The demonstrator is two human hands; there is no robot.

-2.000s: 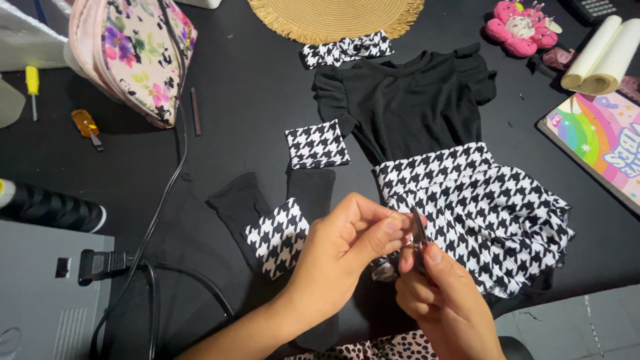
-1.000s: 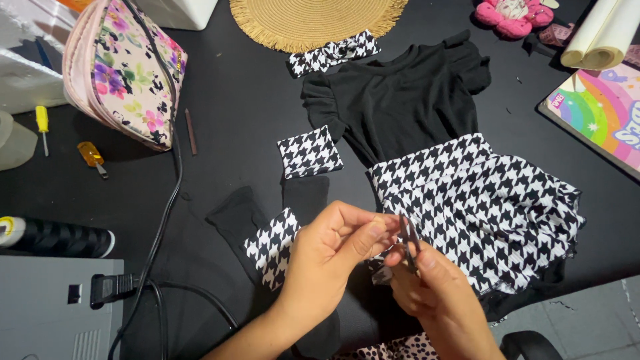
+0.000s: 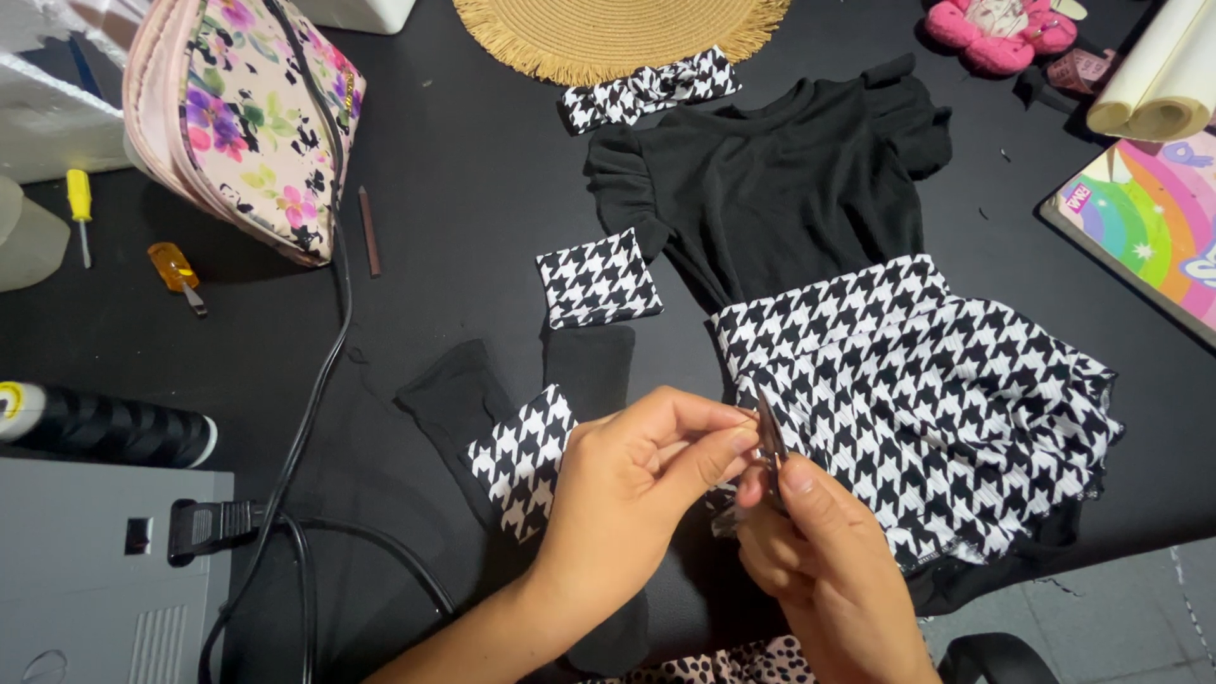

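Observation:
My left hand [image 3: 655,484] pinches something small between thumb and forefinger, too fine to make out, perhaps a thread. Small metal scissors or snips [image 3: 771,432] are gripped in my right hand [image 3: 822,551], their blades pointing up beside my left fingertips. Beyond both hands lies a black ruffle-sleeved top [image 3: 788,190] joined to a houndstooth bottom [image 3: 912,408]. A houndstooth headband [image 3: 651,90] lies above it. Black socks with houndstooth cuffs [image 3: 600,280] are left of the garment, partly hidden by my left hand and forearm.
A floral pouch [image 3: 256,123], two screwdrivers [image 3: 80,204], a black thread spool [image 3: 114,426] and a grey machine [image 3: 104,579] with a plugged-in cord [image 3: 313,380] are at left. A round woven placemat [image 3: 617,33] is at the top. Paper rolls [image 3: 1164,76], a pink pincushion [image 3: 997,33] and a rainbow notebook [image 3: 1149,228] lie at right.
Both hands stay close together, with the blades still at my left fingertips. The right hand's grip and the blades' angle have shifted slightly.

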